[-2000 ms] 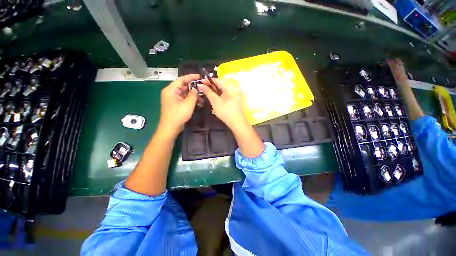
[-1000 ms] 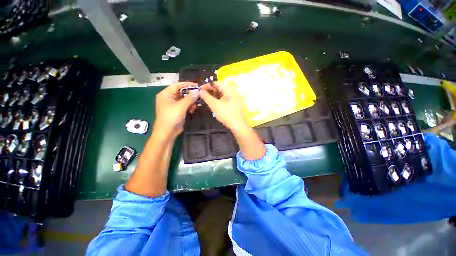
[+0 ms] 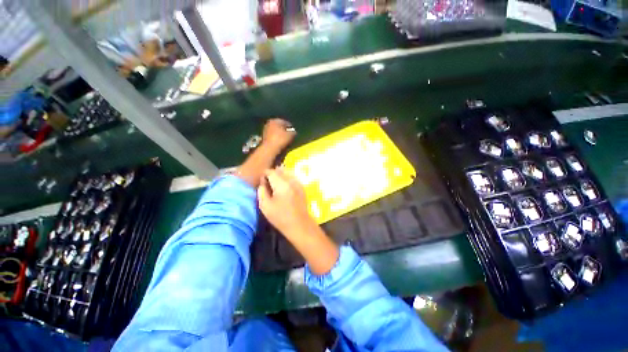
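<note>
My left hand [image 3: 277,133] reaches out over the dark green belt, with a small pale piece at its fingertips; the blur hides whether it is gripped. My right hand [image 3: 284,201] is curled at the left edge of the yellow tray [image 3: 407,177], and its fingers hide anything inside. The yellow tray is heaped with overexposed white pieces. It lies on a black blister tray [image 3: 375,230] with empty pockets. No tweezers can be made out.
Stacked black trays of shiny units stand at left [image 3: 82,254] and right [image 3: 537,185]. A grey metal post [image 3: 138,113] rises left of my hands. Small units lie on the belt [image 3: 343,95]. Another person's hands are at the upper left.
My left hand has left the unit held with my right hand and stretched forward over the belt. My right hand sits lower in view. The view has tilted up; my left arm covers more bench.
</note>
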